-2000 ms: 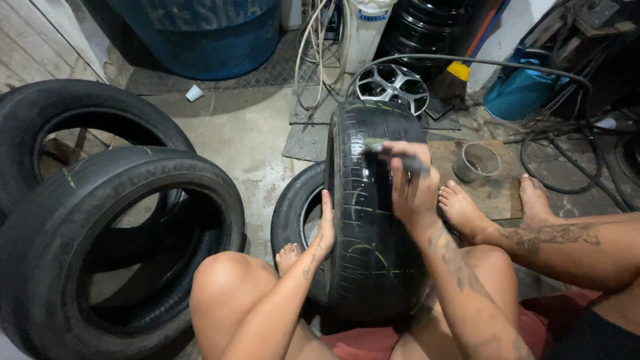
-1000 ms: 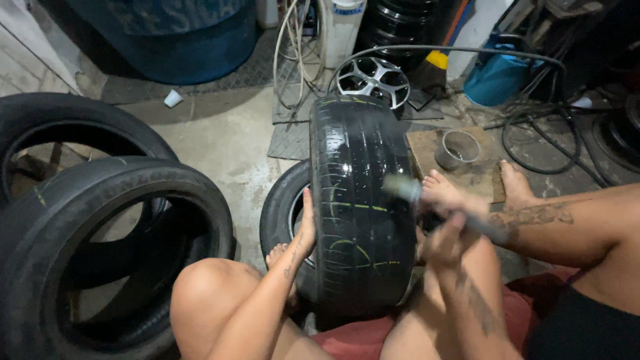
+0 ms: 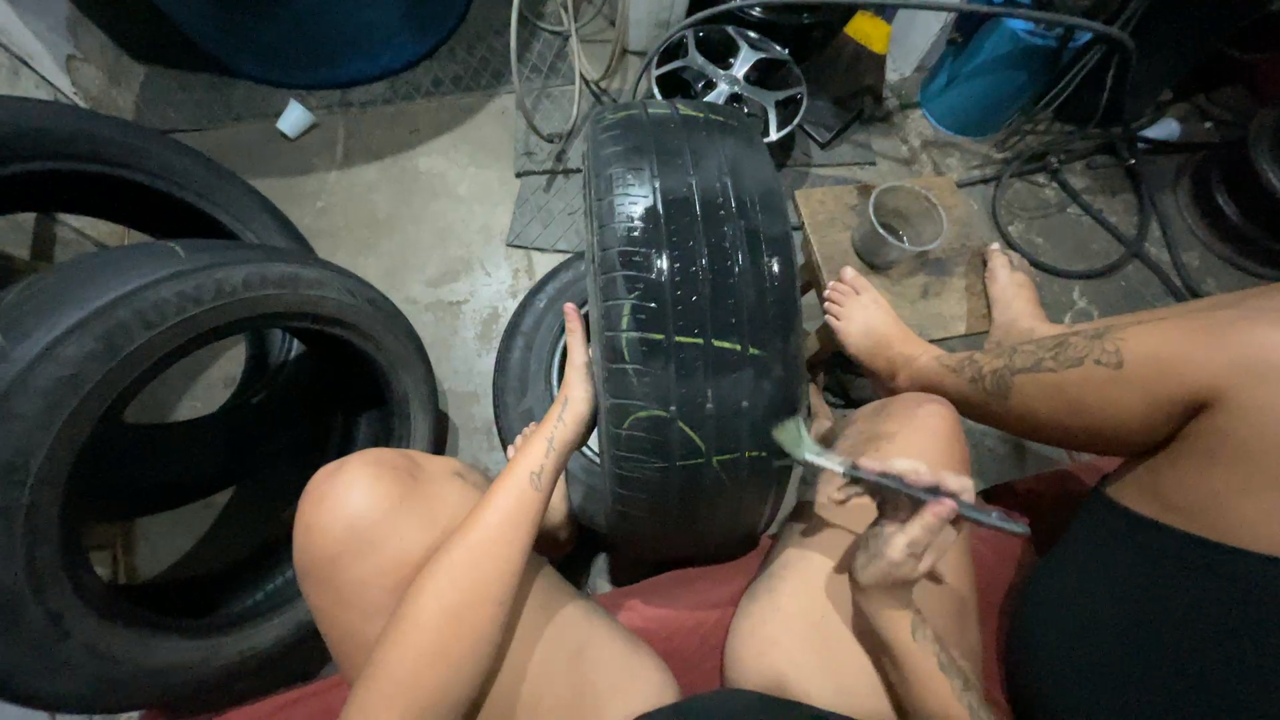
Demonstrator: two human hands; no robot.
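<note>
A black car tire (image 3: 700, 330) stands upright between my knees, its tread wet at the top and marked with yellow-green lines. My left hand (image 3: 577, 385) rests flat against its left sidewall, thumb and fingers not wrapped round anything. In my right hand (image 3: 910, 530) is a paintbrush (image 3: 930, 490) with a dark handle; its pale bristles point left, close to the tire's lower right edge. Whether they touch the rubber I cannot tell. A clear plastic cup (image 3: 900, 228) with some liquid stands on a small wooden board (image 3: 955, 290) to the right.
Two large tires (image 3: 370, 340) lean at the left. Another tire (image 3: 520, 370) lies behind the upright one. Beyond are an alloy wheel (image 3: 735, 75), a blue container (image 3: 330, 40), a small white cup (image 3: 295, 119) and black hoses (image 3: 1070, 240). A person's tattooed leg (image 3: 1060, 360) reaches in from the right.
My right hand with the brush has moved from the upper tread down to the tire's lower right side. My left hand has stayed on the left sidewall.
</note>
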